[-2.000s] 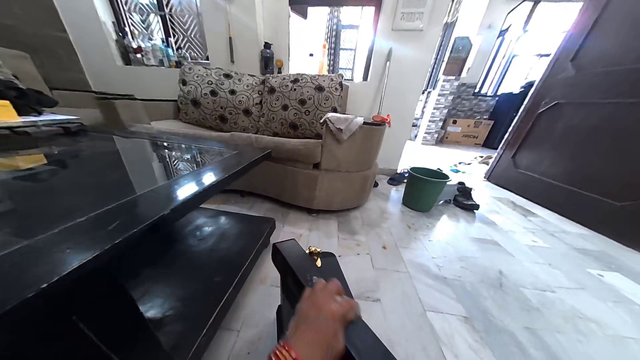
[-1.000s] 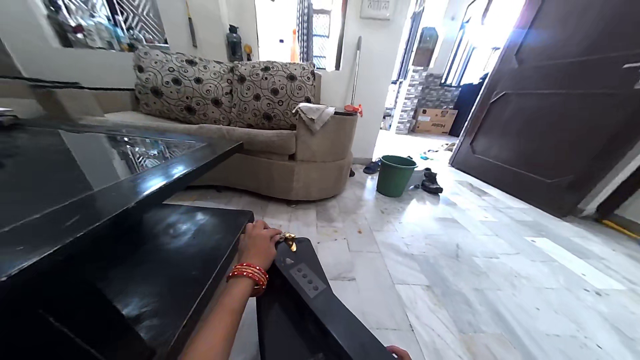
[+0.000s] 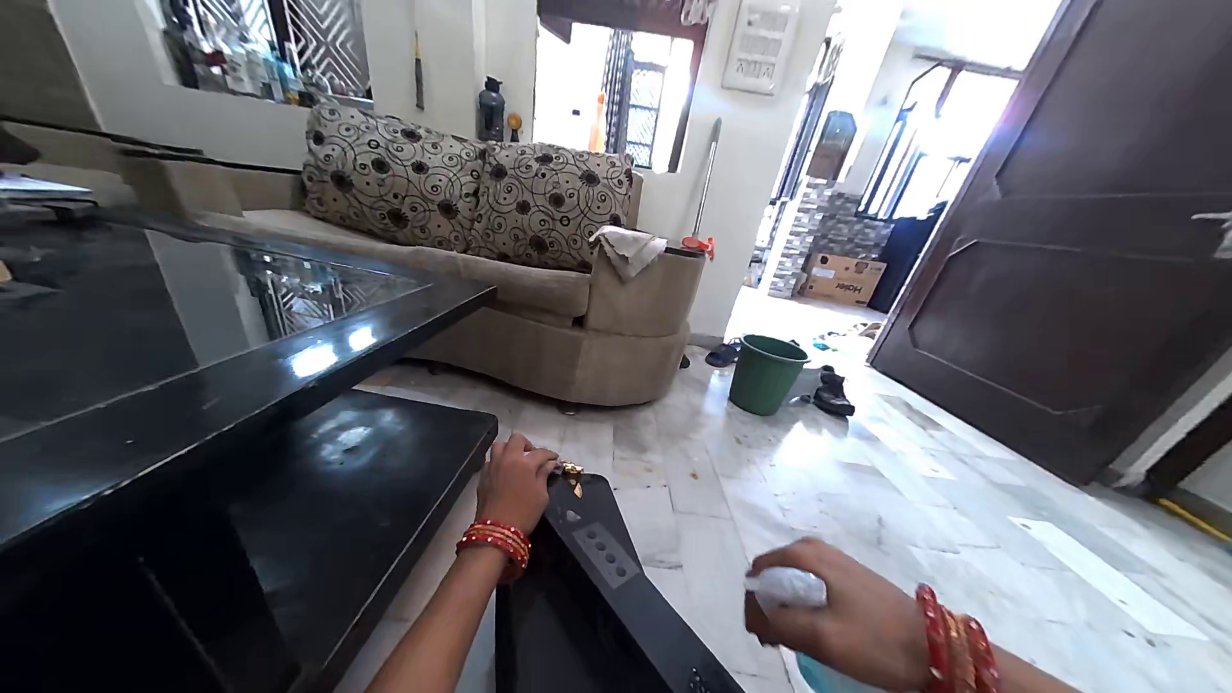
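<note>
My left hand (image 3: pixel 517 483), with red bangles at its wrist, rests on the far end of a long black object (image 3: pixel 626 587) that has a grey panel with round marks. Beside its fingers is a small gold-coloured ornament (image 3: pixel 573 472). To the right, my right hand (image 3: pixel 835 608) is closed around a crumpled whitish thing (image 3: pixel 791 586), perhaps cloth or plastic. Below that hand, at the bottom edge, part of a teal and white container (image 3: pixel 813 674) shows; its contents cannot be made out.
A black table (image 3: pixel 221 385) with a lower shelf (image 3: pixel 385 433) stands at left. Beyond are a beige sofa (image 3: pixel 577 356), a green bucket (image 3: pixel 765 375), black shoes (image 3: pixel 833 395) and a broom-like pole (image 3: pixel 707 188). A dark door (image 3: pixel 1068 250) stands at right above the marble floor (image 3: pixel 693 462).
My right hand has come into full view at the lower right with the whitish thing; one second ago only its fingertips showed at the bottom edge. My left hand stays by the gold-coloured ornament.
</note>
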